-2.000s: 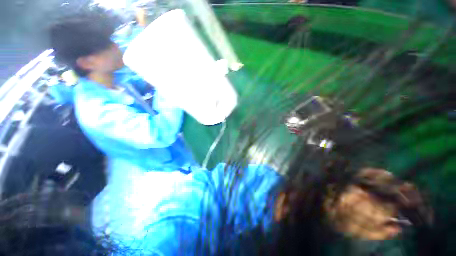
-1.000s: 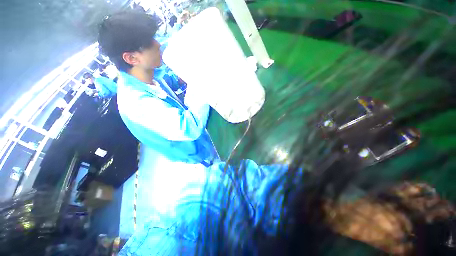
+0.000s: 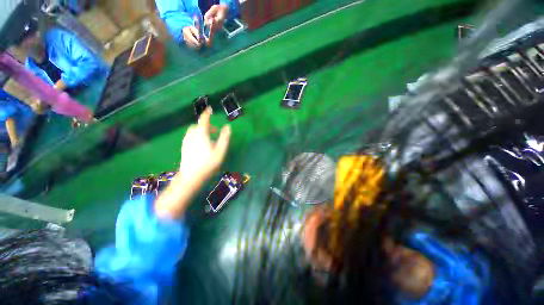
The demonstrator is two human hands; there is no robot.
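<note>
My left hand (image 3: 203, 152) reaches over the green belt with fingers apart. Its index fingertip overlaps the lower end of a dark handset (image 3: 201, 105); I cannot tell if it touches. Two more handsets, one close by (image 3: 231, 106) and one further right (image 3: 294, 93), lie on the belt. A phone assembly (image 3: 222, 192) with a small yellow tab lies on the dark green mat, right of my left wrist. My right hand (image 3: 319, 235), blurred and partly behind dark hair strands, is closed round the yellow-orange electric screwdriver (image 3: 357, 184). The screwdriver tip cannot be made out.
A round grey screw plate (image 3: 309, 177) lies left of the screwdriver, a thin white strip (image 3: 285, 196) at its edge. Handset units (image 3: 140, 187) stand left of my forearm. A glossy black parts tray (image 3: 510, 89) is at right. Other workers' hands (image 3: 206, 27) are across the belt.
The view has swung from a worker in blue and a white lamp shade to the belt and mat. My left hand, not identifiable before, now shows stretched out over the belt.
</note>
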